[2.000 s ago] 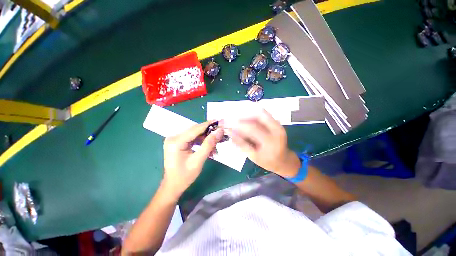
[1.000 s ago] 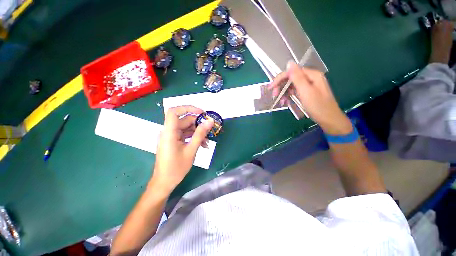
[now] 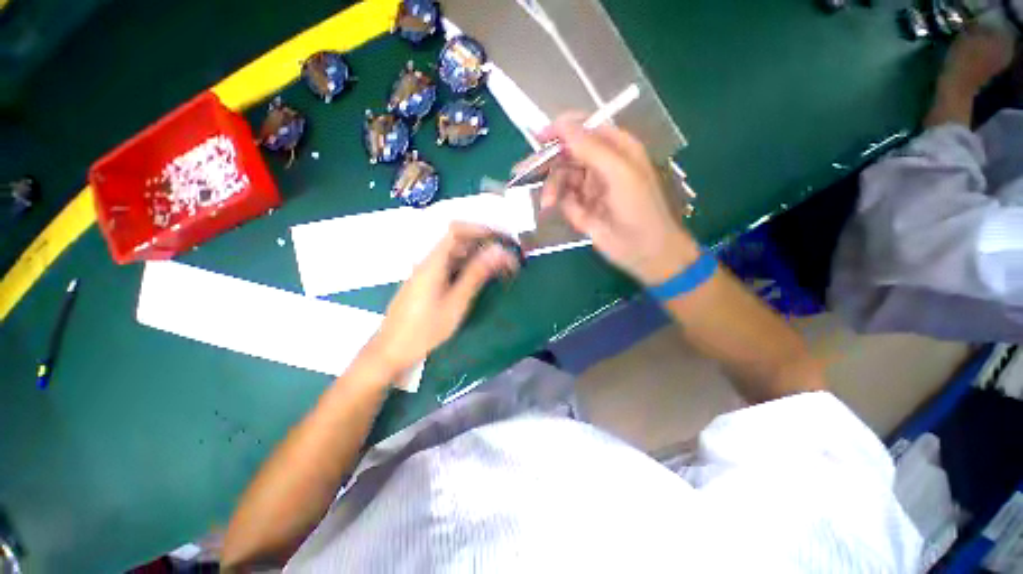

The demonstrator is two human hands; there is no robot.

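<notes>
My left hand [image 3: 432, 297] holds a dark round electronic unit [image 3: 503, 256] in its fingertips, over the white strips; the unit is blurred and partly covered by the fingers. My right hand [image 3: 611, 196] holds a thin pale stick-like tool, possibly tweezers [image 3: 611, 107], like a pen, its lower end pointing down-left above the strips. A white strip with a grey-brown end [image 3: 365, 247] lies just beyond my left hand. Another white strip [image 3: 252, 323] lies to the left, its right end partly under my left forearm.
Several round units [image 3: 413, 90] lie beyond the strips. A red tray [image 3: 269, 185] with white bits stands left of them. A fanned stack of grey-brown strips [image 3: 606, 56] lies at the back. A pen [image 3: 58, 336] lies far left. Another person's sleeve and hand [image 3: 976, 67] are at right.
The view has shifted right, so the bench items sit further left. My right hand has come from the strip stack towards my left hand, with the tool. My left hand still holds the unit.
</notes>
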